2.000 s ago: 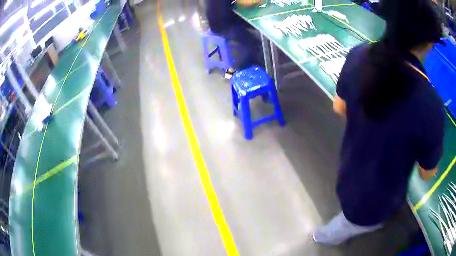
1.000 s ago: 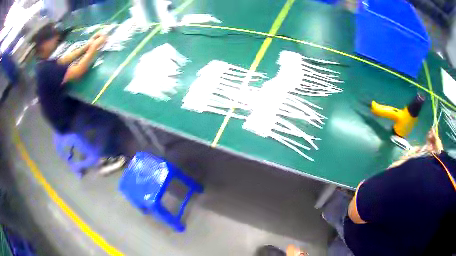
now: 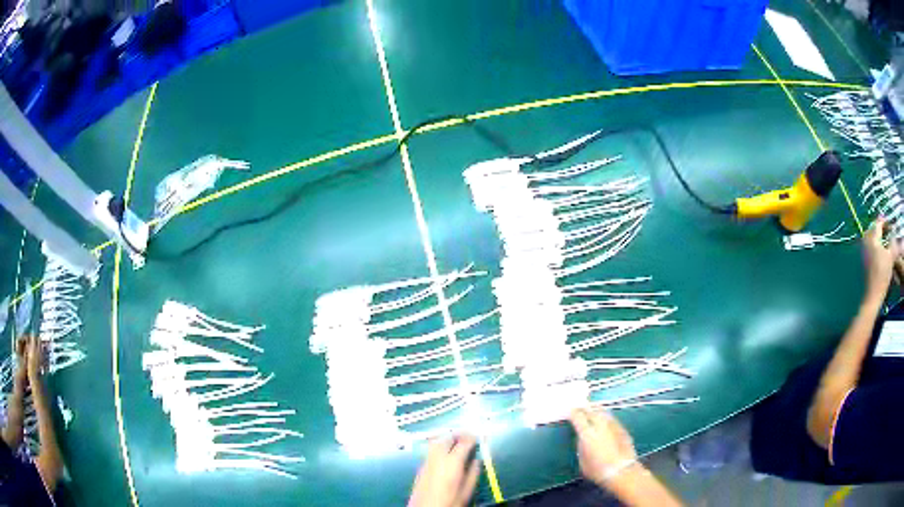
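White wired units lie on the green bench in three rows: a left row (image 3: 183, 396), a middle row (image 3: 362, 386) and a longer right row (image 3: 535, 307). Their thin white leads point right. My left hand (image 3: 446, 473) is at the bottom edge, just right of the middle row's lower end, with its fingers curled; whether it holds anything is unclear. My right hand (image 3: 605, 448) is at the lower end of the right row, its fingertips at the lowest unit; a grip cannot be made out.
A yellow heat gun (image 3: 788, 206) with a black cord lies right, beside a single wired unit (image 3: 801, 241). A blue tote (image 3: 664, 35) stands at the back. A clear bag (image 3: 193, 183) lies near a white post (image 3: 59, 149). Co-workers' arms reach in at both sides.
The view has turned from the aisle to the bench and moved closer to the rows. Both my hands now show at the bench's near edge.
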